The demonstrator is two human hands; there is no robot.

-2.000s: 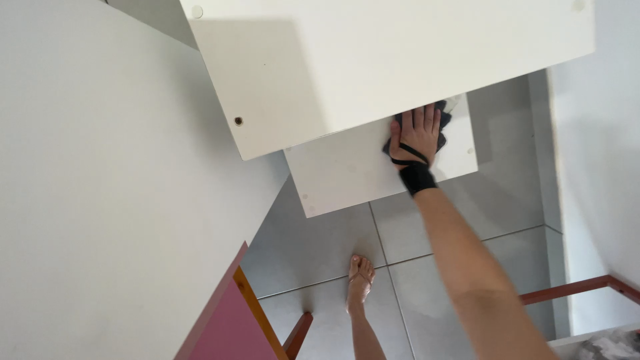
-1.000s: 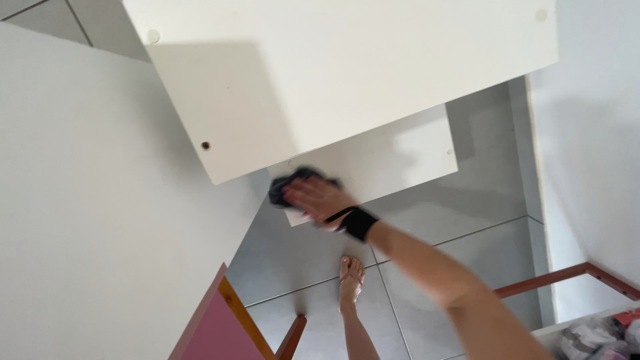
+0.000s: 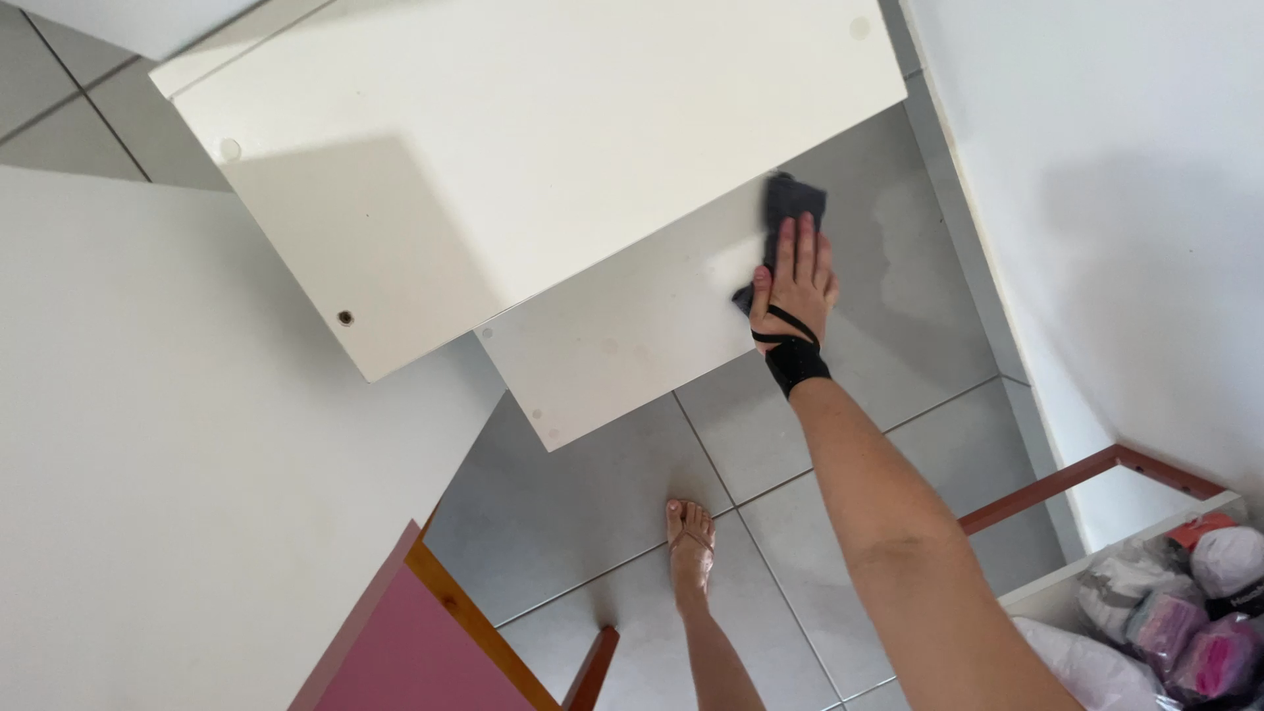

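A dark grey cloth [image 3: 793, 200] lies under my right hand [image 3: 796, 296], which presses it with spread fingers on the right end of a lower white panel [image 3: 632, 331]. A black strap [image 3: 796, 363] wraps my right wrist and loops over the hand. Above the lower panel, a larger white panel [image 3: 553, 168] hides part of it; this one has a small dark hole near its left corner. My left hand is out of view.
A big white surface [image 3: 197, 444] fills the left side, with a pink panel [image 3: 385, 632] below it. My bare foot [image 3: 691, 543] stands on grey floor tiles. A white wall [image 3: 1116, 247] and a drawer or box of plastic-wrapped items [image 3: 1175, 612] are at right.
My right hand and the cloth have gone from the right part of the lower panel to its left end, then back to the right end.
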